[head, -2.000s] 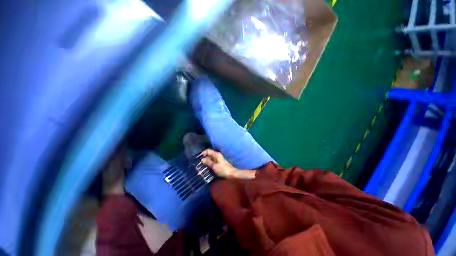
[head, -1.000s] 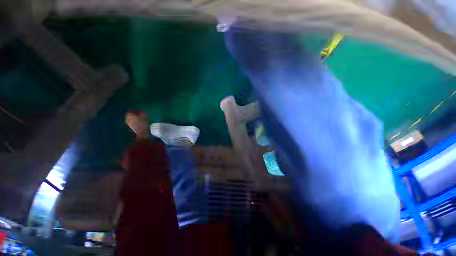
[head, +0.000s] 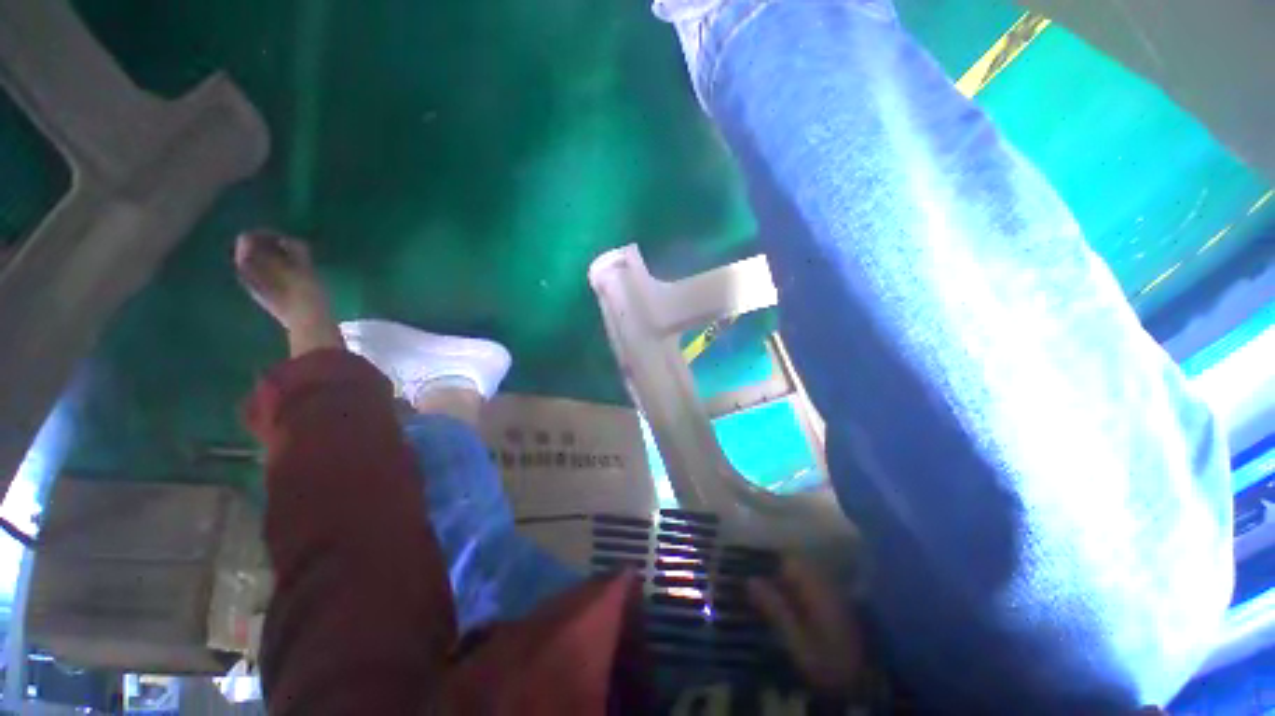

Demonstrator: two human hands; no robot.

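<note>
A sheet with two columns of narrow black strips (head: 685, 595) lies low in the picture, by my lap. My right hand (head: 811, 616) is at its right edge and appears to grip it; the hand is dark and blurred, with the fingertips partly lost in shadow. My left hand (head: 287, 287) is stretched down over the green floor at the left, beyond the red-brown sleeve. Its fingers look curled, and I cannot tell whether it holds anything.
Below are the green floor (head: 462, 168), a white shoe (head: 427, 357) and jeans-clad legs (head: 965, 336). A pale stool-like frame (head: 664, 371) stands centre. Cardboard boxes (head: 573, 455) are at centre and lower left (head: 126, 574). A grey bench leg (head: 154, 196) is upper left.
The view has swung from bench and waste carton down to the floor under the bench. The left hand shows further up and left than one second ago. The strip sheet is still at the lap.
</note>
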